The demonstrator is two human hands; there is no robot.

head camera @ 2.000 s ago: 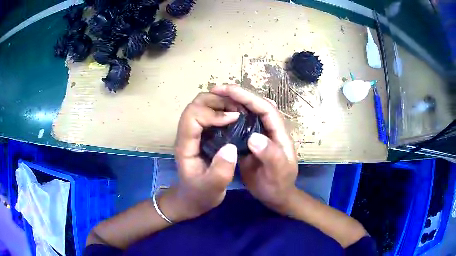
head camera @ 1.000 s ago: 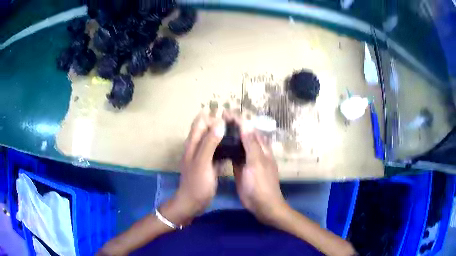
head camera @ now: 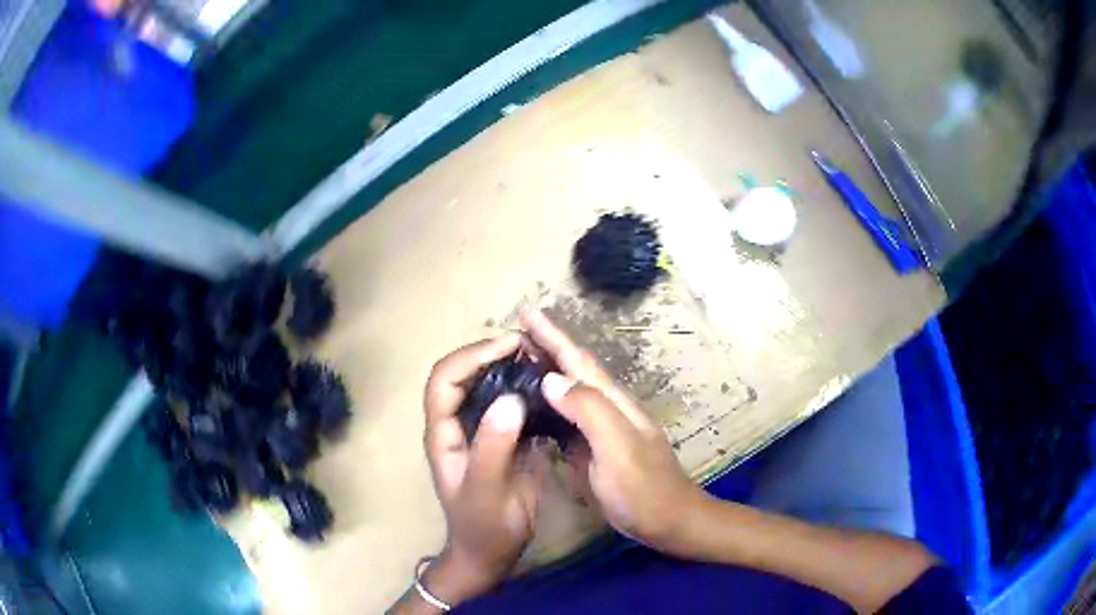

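Observation:
A black round part (head camera: 524, 387) is held between my two hands near the front edge of the cardboard mat (head camera: 409, 258). My left hand (head camera: 483, 463) grips its left side, thumb on top. My right hand (head camera: 625, 463) grips its right side, thumb on top. The fingers hide much of the part. One black spiky round part (head camera: 619, 252) sits alone on the mat beyond my hands. A pile of black spiky parts (head camera: 246, 378) lies at the left.
A squat white glue bottle (head camera: 764, 218) with teal tip, a slimmer white bottle (head camera: 762, 70) and a blue knife (head camera: 868, 216) lie at the right. A clear panel (head camera: 949, 108) stands beyond them. A blue crate (head camera: 949, 445) holding black parts is at lower right.
The view has rotated, so the bench now runs diagonally. My hands still hold the round part, which was upright and blurred a second ago. The white oval piece no longer shows.

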